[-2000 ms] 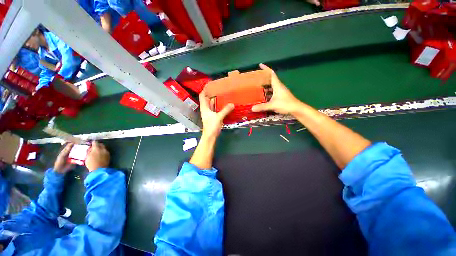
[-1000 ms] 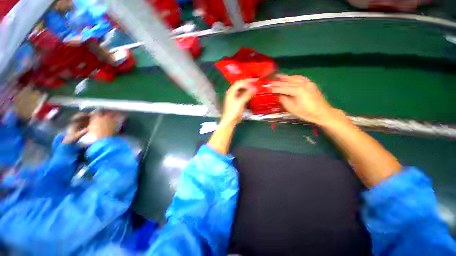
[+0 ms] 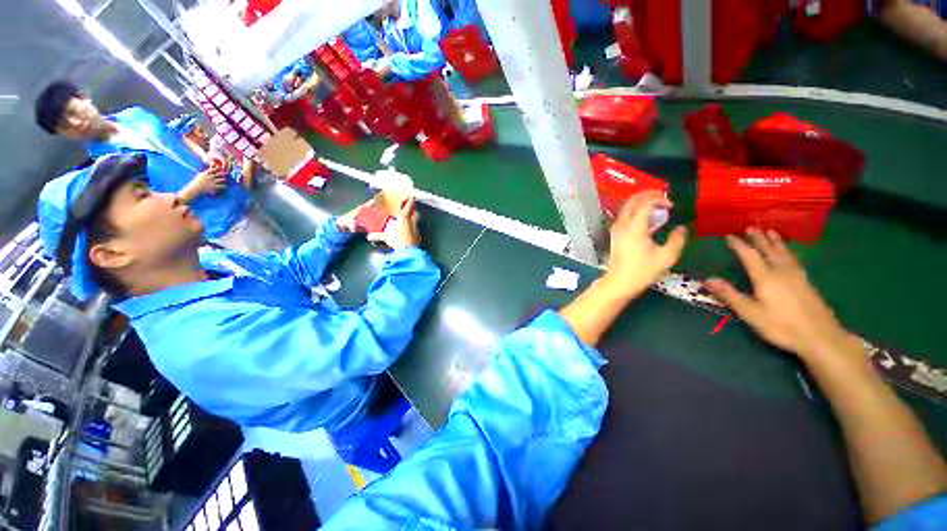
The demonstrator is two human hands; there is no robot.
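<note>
A closed red carton with white print (image 3: 765, 201) lies on the green conveyor belt (image 3: 901, 272) beyond the bench. My right hand (image 3: 779, 296) is open at its near edge, fingers spread; whether the fingertips touch it is unclear. My left hand (image 3: 642, 246) is open over the belt edge, thumb and fingers apart, left of that carton. Another red carton (image 3: 626, 184) lies just behind my left hand and is partly covered by it. A small whitish spot shows by my left fingertips; I cannot tell what it is.
A white frame post (image 3: 548, 124) stands left of my hands. More red cartons (image 3: 800, 142) lie on the belt behind. The black mat (image 3: 706, 436) is before me. A white scrap (image 3: 562, 278) lies on the bench. A worker in blue (image 3: 280, 332) sits left, holding a red carton (image 3: 372, 218).
The view has swung left. The carton, earlier open in my hands and then folded down, now lies closed on the belt, and my hands have opened and moved apart.
</note>
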